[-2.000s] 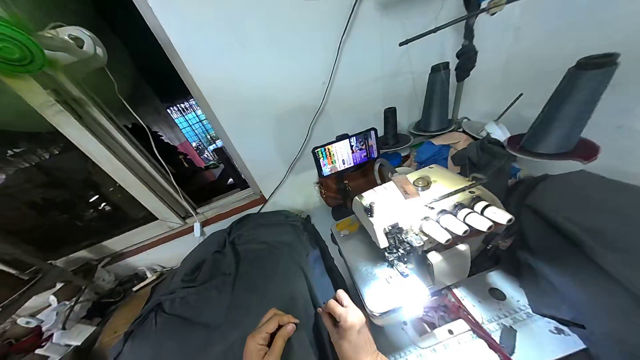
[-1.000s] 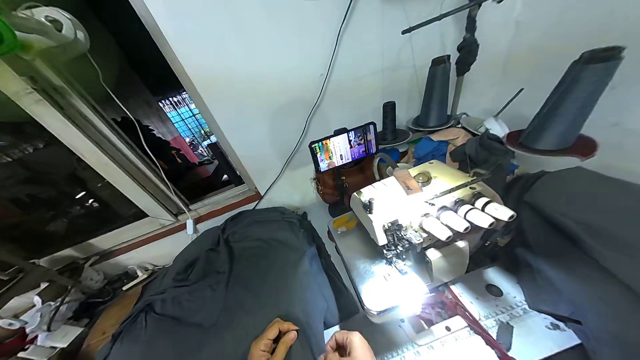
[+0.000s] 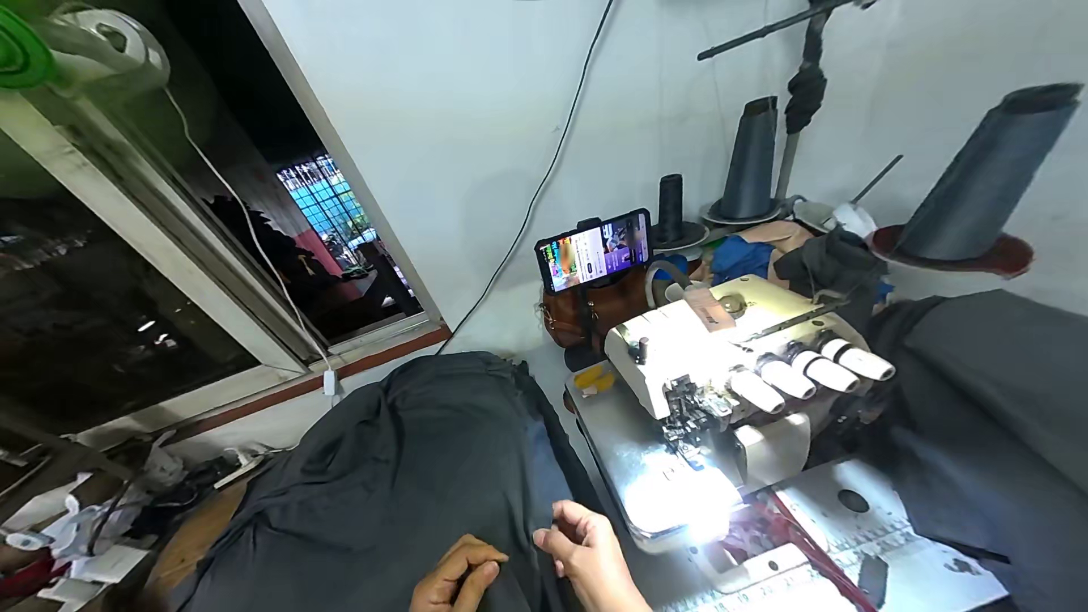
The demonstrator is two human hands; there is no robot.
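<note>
Dark grey fabric [image 3: 425,450] lies heaped in front of me, left of a white overlock sewing machine [image 3: 680,340]. At the bottom of the view, my left hand [image 3: 459,575] pinches the fabric between thumb and fingers. Just to its right, my right hand [image 3: 588,552] rests over the fabric's right part, its thumb close to the index finger; whether cloth is between them cannot be told. The machine's lamp lights its metal plate [image 3: 671,501] brightly. More dark fabric [image 3: 1003,399] is piled to the right of the machine.
A lit phone [image 3: 595,251] stands on a holder by a brown leather bag [image 3: 608,310] behind the machine. Thread cones [image 3: 748,161] stand at the back, with a larger one [image 3: 986,178] at right. A window frame [image 3: 170,246] is at left; cluttered items [image 3: 93,535] lie below it.
My right hand has come up from the bottom edge since one second ago and shows more fully. My left hand remains low on the fabric.
</note>
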